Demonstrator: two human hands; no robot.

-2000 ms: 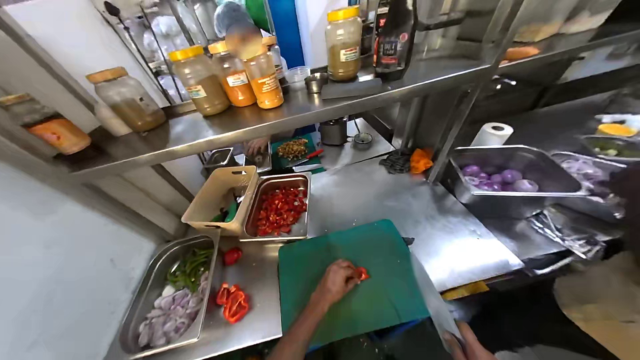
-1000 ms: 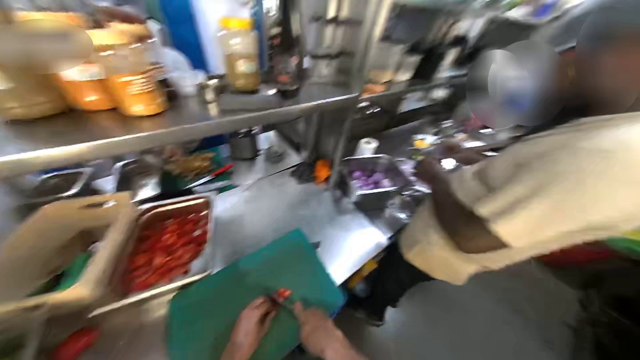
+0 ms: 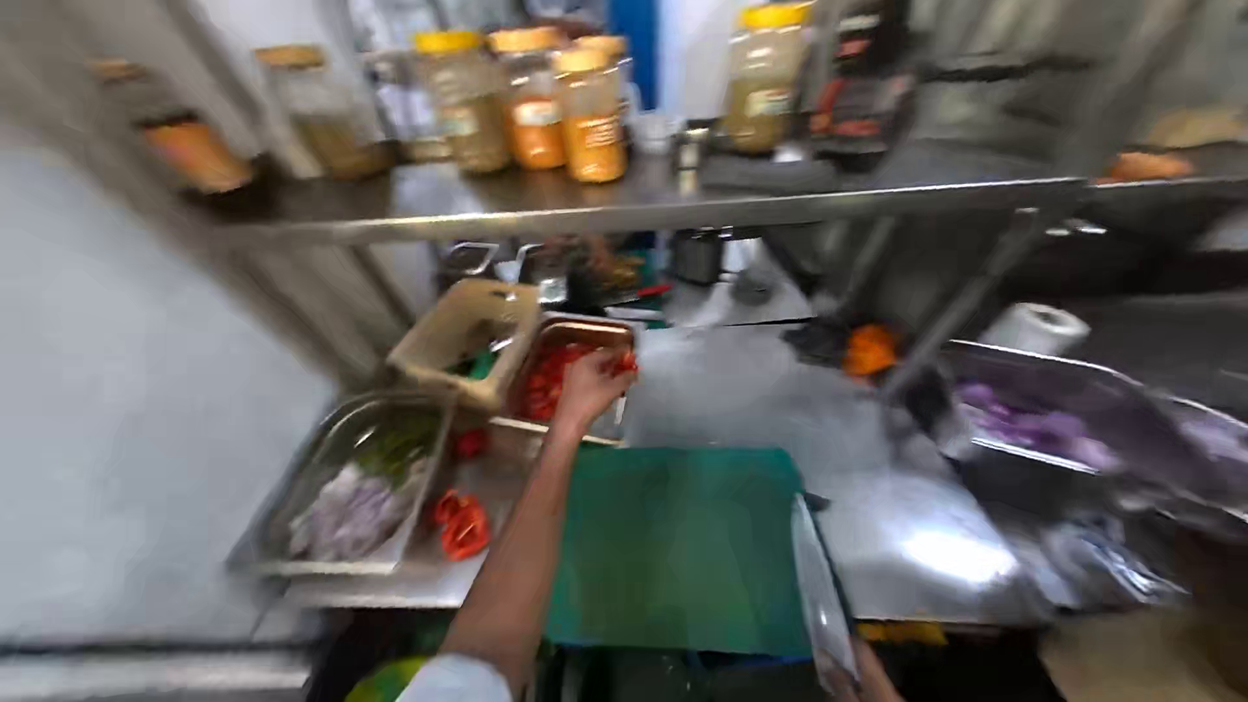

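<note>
My left hand (image 3: 591,386) reaches over the steel tray of chopped red bell pepper (image 3: 548,382), with red pepper pieces (image 3: 625,364) between its fingertips. At the bottom right, my right hand (image 3: 871,673) is partly out of view and holds a kitchen knife (image 3: 824,585), its broad blade pointing away along the right edge of the green cutting board (image 3: 682,546). No food shows on the board. Cut red bell pepper (image 3: 464,526) lies on the steel counter left of the board, with another red piece (image 3: 472,444) behind it.
A steel tray (image 3: 419,531) of sliced onion and green chillies stands at the left. A beige bin (image 3: 414,351) adjoins the pepper tray. Spice jars (image 3: 593,122) line the overhead steel shelf (image 3: 682,207). Purple onions (image 3: 1038,427) fill a tray at the right.
My left hand has moved from the board to the pepper tray, carrying red pieces. The red pepper seen on the board before is gone from it. The view has swung back left from the co-worker.
</note>
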